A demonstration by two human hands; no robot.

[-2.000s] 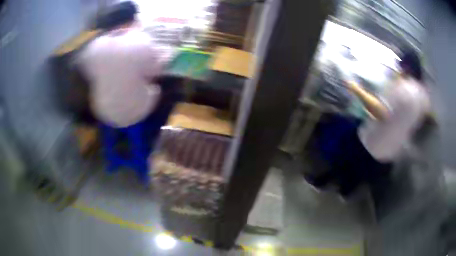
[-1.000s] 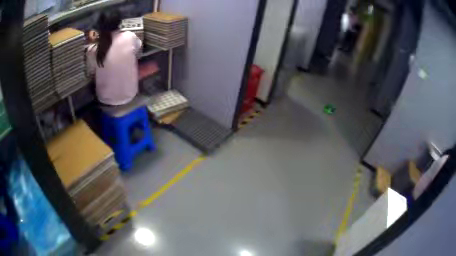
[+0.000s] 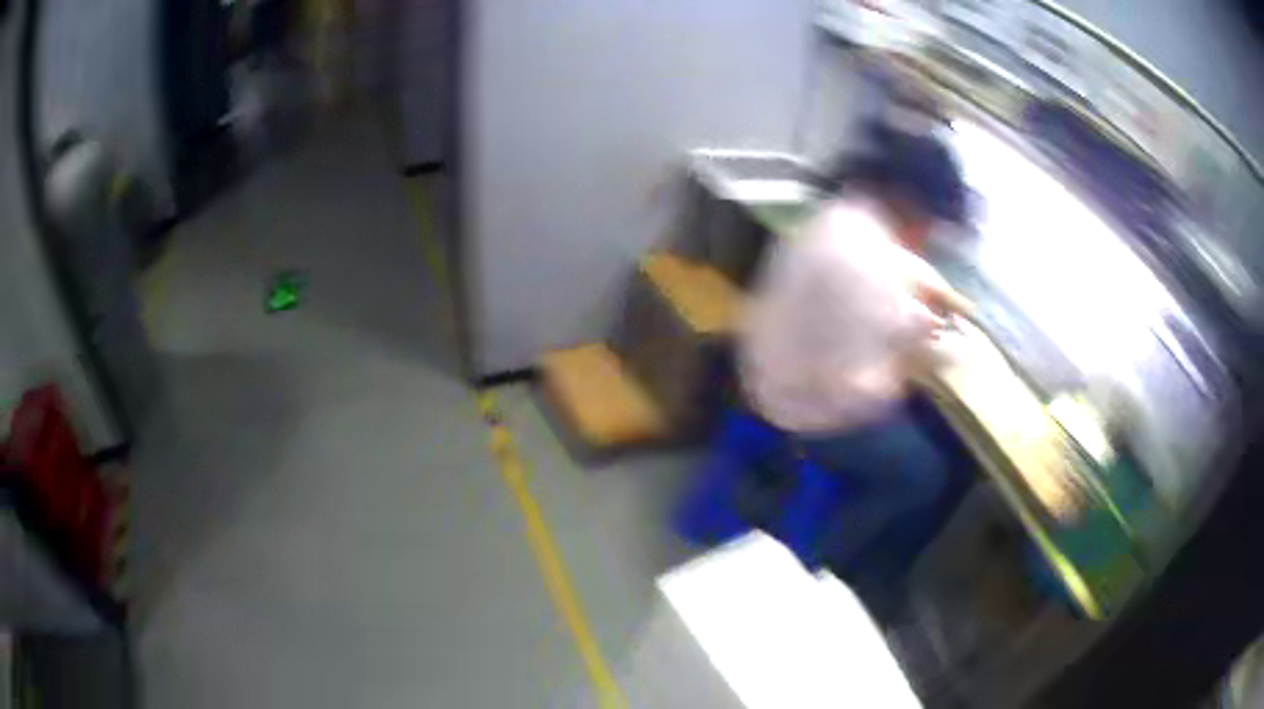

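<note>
Neither of my hands shows in the head view. Nearest in front of me is a bright white block or stack [image 3: 790,630], cut off by the bottom edge; what it is exactly I cannot tell. Behind it a seated person [image 3: 832,326] in a pale pink top and dark trousers leans over a lit workbench [image 3: 1019,443] with a green top. Their hands are at the bench, but what they hold is too blurred to tell.
Stacks with tan tops [image 3: 603,398] stand on the floor beside a pale partition [image 3: 624,153]. The person's blue stool [image 3: 756,478] is behind the white block. A yellow floor line [image 3: 534,533] runs along the grey corridor. A red object [image 3: 58,478] is at the left; a dark post is lower right.
The view has swung to the right. The bay with tray stacks has left the picture, the red object and green floor mark have shifted left, and the right-hand bay and white block have come in.
</note>
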